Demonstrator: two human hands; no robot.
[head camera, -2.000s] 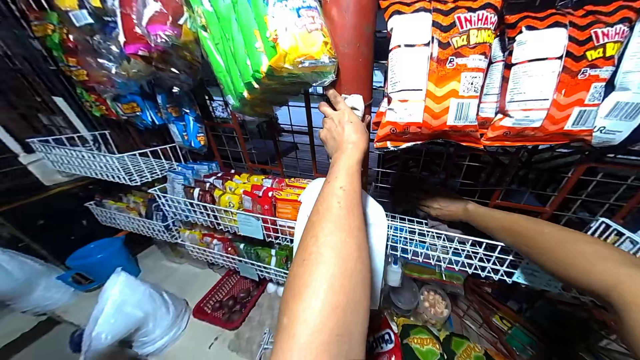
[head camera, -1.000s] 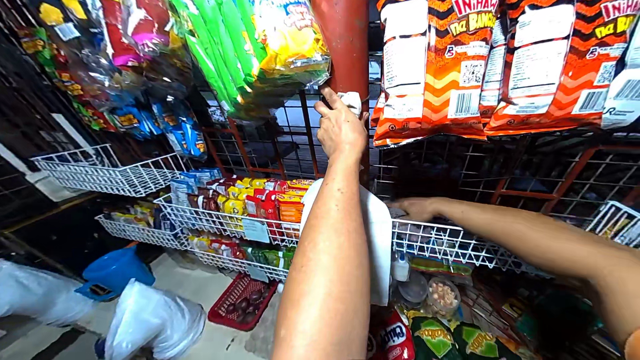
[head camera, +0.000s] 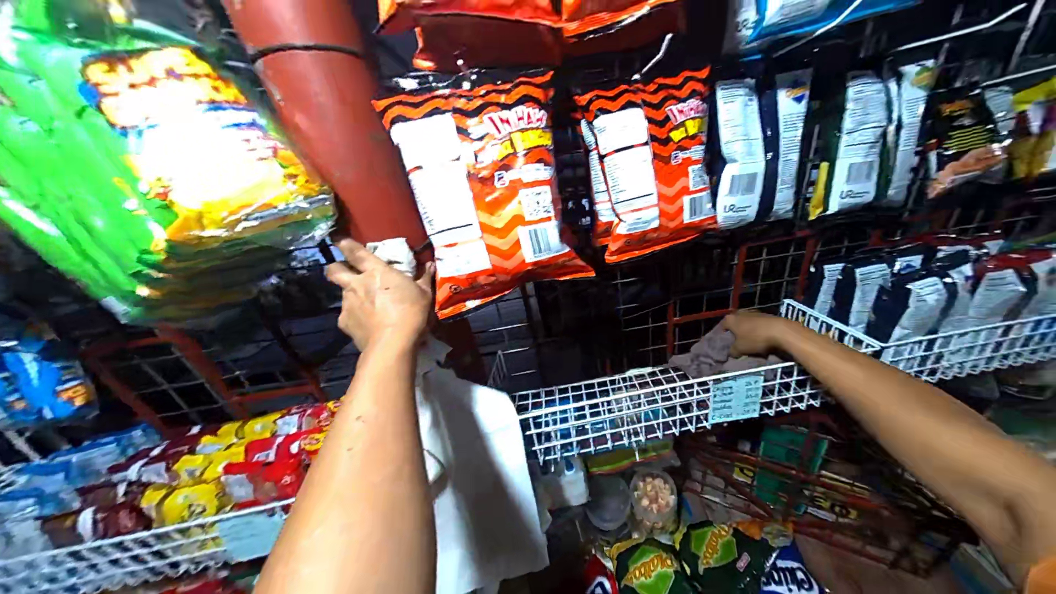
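Observation:
My left hand (head camera: 384, 297) presses a crumpled white cloth or tissue (head camera: 394, 254) against the lower part of a red post (head camera: 330, 124), beside hanging orange snack bags (head camera: 503, 190). My right hand (head camera: 755, 334) grips a grey cloth (head camera: 708, 351) at the white wire basket (head camera: 610, 412), near its raised right end. A small written card (head camera: 736, 398) is fixed on the basket's front. White sheets (head camera: 478, 478) hang below my left wrist, partly hidden by the forearm.
Green and yellow packs (head camera: 190, 157) hang at the left. A lower wire shelf (head camera: 140, 540) holds small snack packets. Another basket at the right holds dark packs (head camera: 924, 289). Under the middle basket are a jar (head camera: 653, 495) and dark green chip bags (head camera: 714, 544).
The view has turned to the right. My right hand, with the grey cloth now plainly visible, has moved right along the basket. My left hand stays at the red post.

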